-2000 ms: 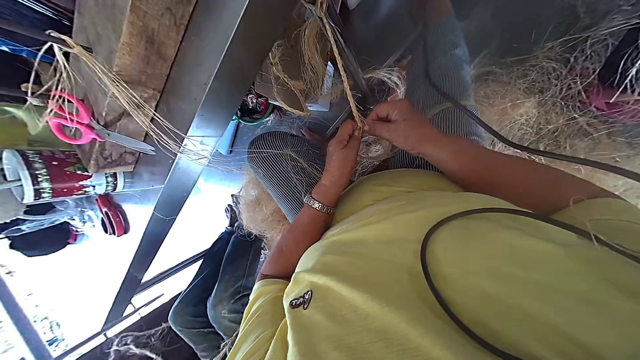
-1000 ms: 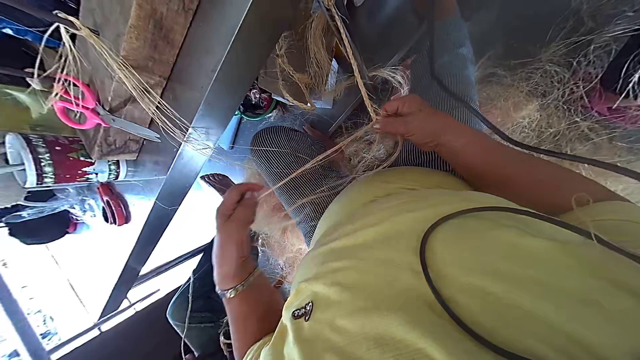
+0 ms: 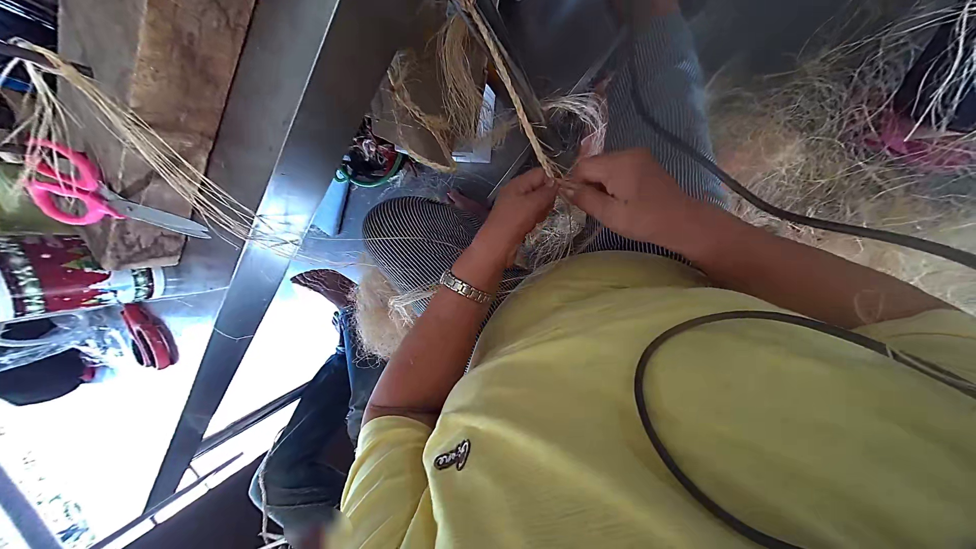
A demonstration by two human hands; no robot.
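Observation:
A thin braided cord of pale plant fibre runs down from the top of the view to both hands. My left hand, with a metal band at its wrist, pinches the cord's lower end. Close against it, my right hand has thumb and fingers closed on the same end. Loose fibres hang below the hands over striped cloth on my lap. The exact crossing of the strands is hidden by the fingertips.
Pink-handled scissors lie on a wooden board at the left, near long fibre strands. A metal frame bar slants beside me. A dark cable crosses my right arm's side. Tangled fibre lies at upper right.
One second ago my left hand was out to the lower left, with a strand drawn taut from the cord. It is back beside my right hand, which has stayed near the cord's end.

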